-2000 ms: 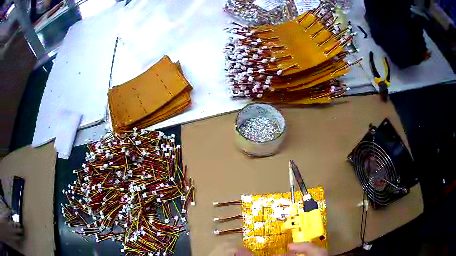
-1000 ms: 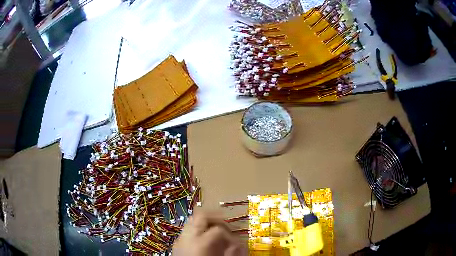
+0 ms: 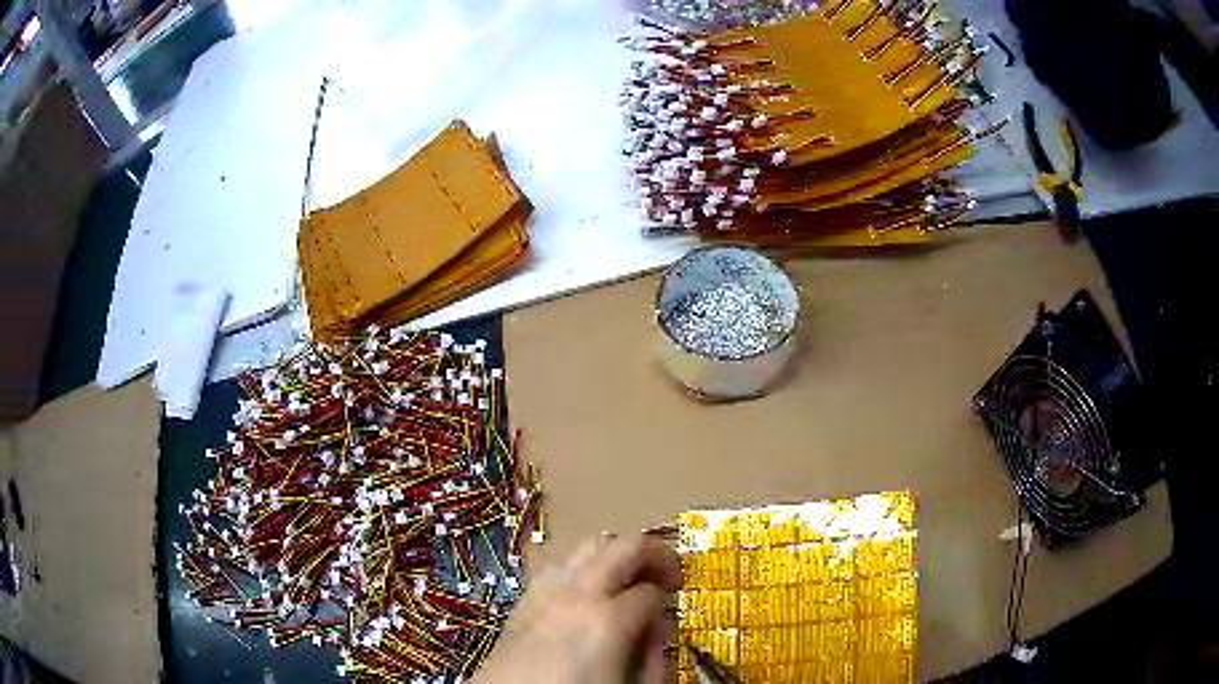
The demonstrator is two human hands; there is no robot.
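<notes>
An amber flexible circuit panel (image 3: 816,588) lies on the cardboard at the bottom edge, shiny with rows of pads. My left hand (image 3: 582,621) is at the panel's left edge, fingers bent together over the wire leads there; what its fingertips hold is hidden and blurred. A dark pointed tool tip (image 3: 709,661) shows over the panel's lower left part, cut off by the bottom edge. My right hand is out of the picture. A large loose pile of wire leads (image 3: 374,508) with white plug ends lies left of my left hand.
A round tub (image 3: 733,372) of silvery grains stands behind the panel. A black fan (image 3: 1069,434) is at right. Behind are a bare panel stack (image 3: 408,234), a wired panel stack (image 3: 842,87), pliers (image 3: 1056,167) and a black lump (image 3: 1096,67).
My left hand has come in from the bottom and moved right to the panel's edge. The yellow iron handle has dropped out of view, and my right hand with it.
</notes>
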